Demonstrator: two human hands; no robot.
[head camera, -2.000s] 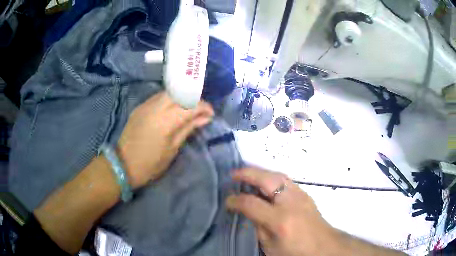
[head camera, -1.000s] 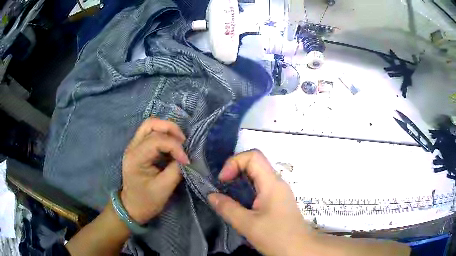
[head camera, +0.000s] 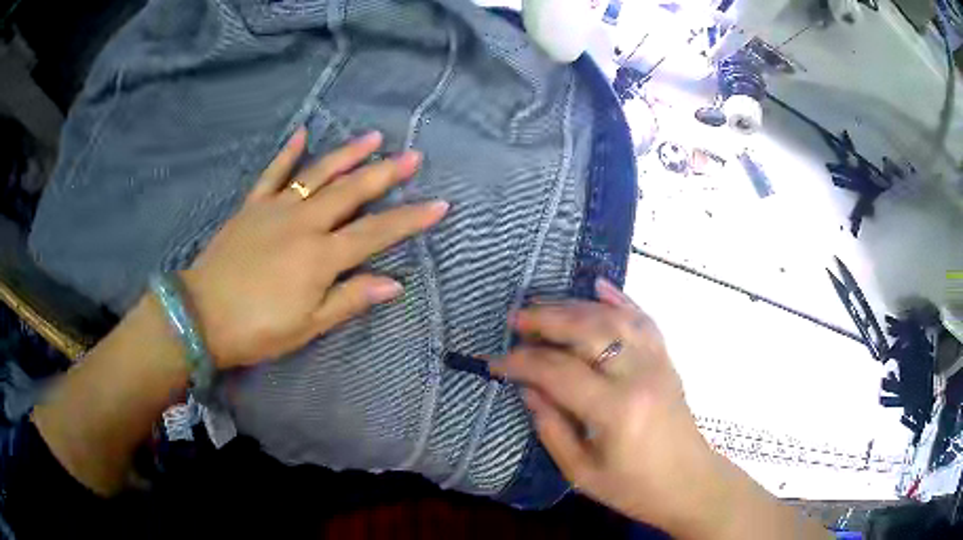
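The grey-blue denim garment (head camera: 348, 95) lies inside out and spread wide, with pale raised seams and a dark blue band (head camera: 610, 179) along its right edge. A short black fabric strip (head camera: 468, 365) lies across the cloth between two seams. My left hand (head camera: 301, 248) rests flat on the garment with fingers spread. My right hand (head camera: 602, 390) is at the strip's right end, fingertips bent down on the cloth near the band. Whether they pinch the strip cannot be told.
The white machine table (head camera: 718, 253) is at the right. Thread snips (head camera: 857, 308) and a pile of black strips (head camera: 908, 369) lie at the far right, more strips (head camera: 861, 179) above. The lamp head (head camera: 560, 23) and tension assembly (head camera: 742, 90) are at the top.
The garment has been opened out from its bunched folds and now lies flatter, band to the right. My left hand has let go of the fold and spread out. The black strip now shows.
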